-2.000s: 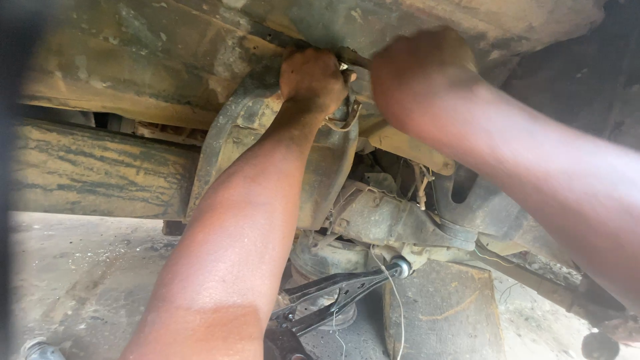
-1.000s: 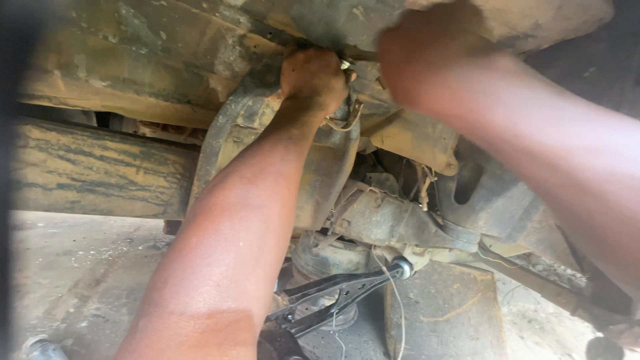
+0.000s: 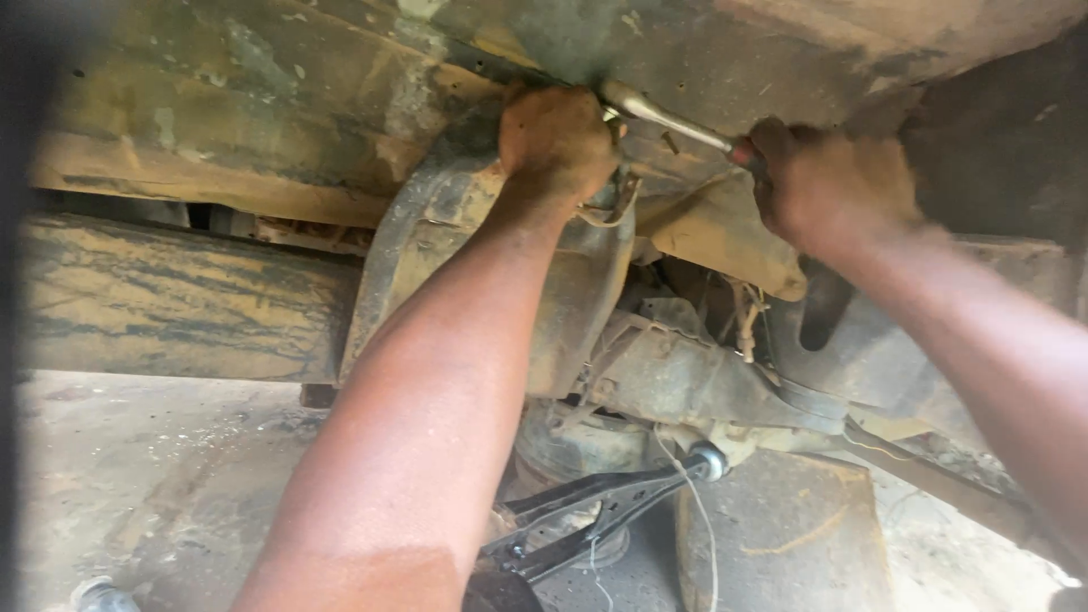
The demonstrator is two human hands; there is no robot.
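At the upper centre my left hand (image 3: 557,140) is closed against the top of a curved metal bracket (image 3: 399,212) under a vehicle's body; what its fingers grip is hidden. The metal ratchet wrench (image 3: 680,123) has its head close beside that hand, touching or nearly touching the underbody panel (image 3: 765,68). Its handle runs down to the right into my right hand (image 3: 829,183), whose fingers are wrapped around the grip. A thin loop of strap or wire (image 3: 625,204) hangs just below my left hand.
A long dirty frame rail (image 3: 178,297) runs left of the bracket. Below are an axle housing (image 3: 705,374), a black control arm (image 3: 595,501), a thin hanging wire (image 3: 701,510) and an upright block (image 3: 786,527) on the concrete floor (image 3: 153,476). Wiring (image 3: 748,319) dangles at centre right.
My right hand has moved down and to the right, and the wrench's shaft now shows between it and my left hand. My left hand has stayed at the bracket.
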